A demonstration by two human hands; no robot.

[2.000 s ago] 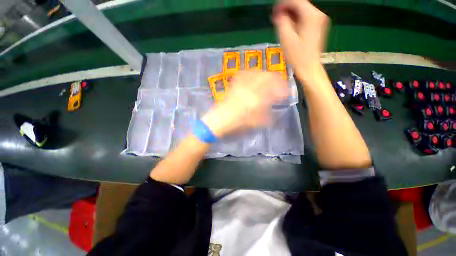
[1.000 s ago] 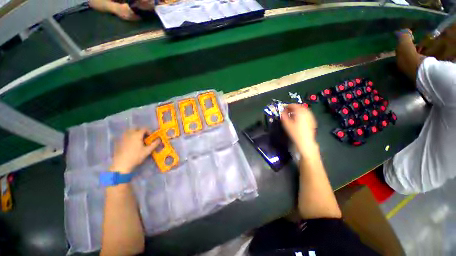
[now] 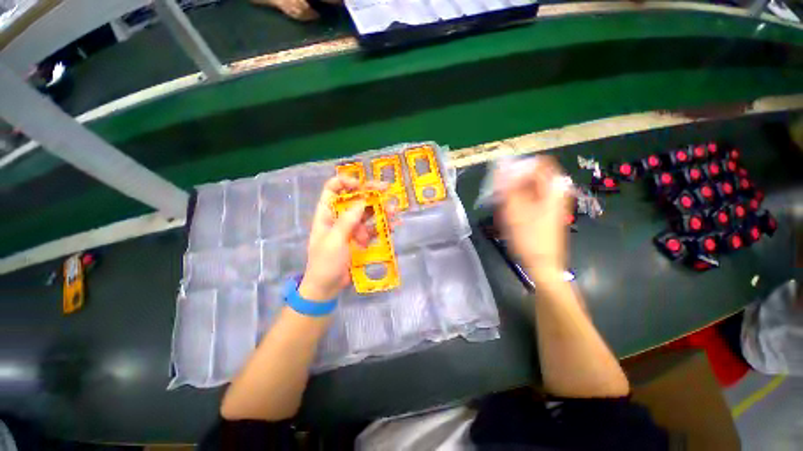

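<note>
My left hand (image 3: 332,242), with a blue wrist band, holds a yellow-orange front housing (image 3: 376,275) above the blister tray (image 3: 229,291), with the round opening toward me. Three more housings (image 3: 426,176) lie in the tray's back right part, one partly behind my left hand. My right hand (image 3: 535,220) is blurred beside the tray's right edge, over the smartphone (image 3: 511,257). A pale blur shows at its fingers; I cannot tell if it holds something.
Loose silver-white parts (image 3: 588,204) lie right of my right hand. Rows of black parts with red round faces (image 3: 696,198) are farther right. A part-assembled yellow unit (image 3: 73,284) lies at left. A grey post (image 3: 97,132) stands at back left; the green conveyor belt (image 3: 458,101) runs behind.
The view has turned left. My left hand has raised the housing it held at the tray. My right hand has moved back from the loose silver-white parts toward the tray's edge.
</note>
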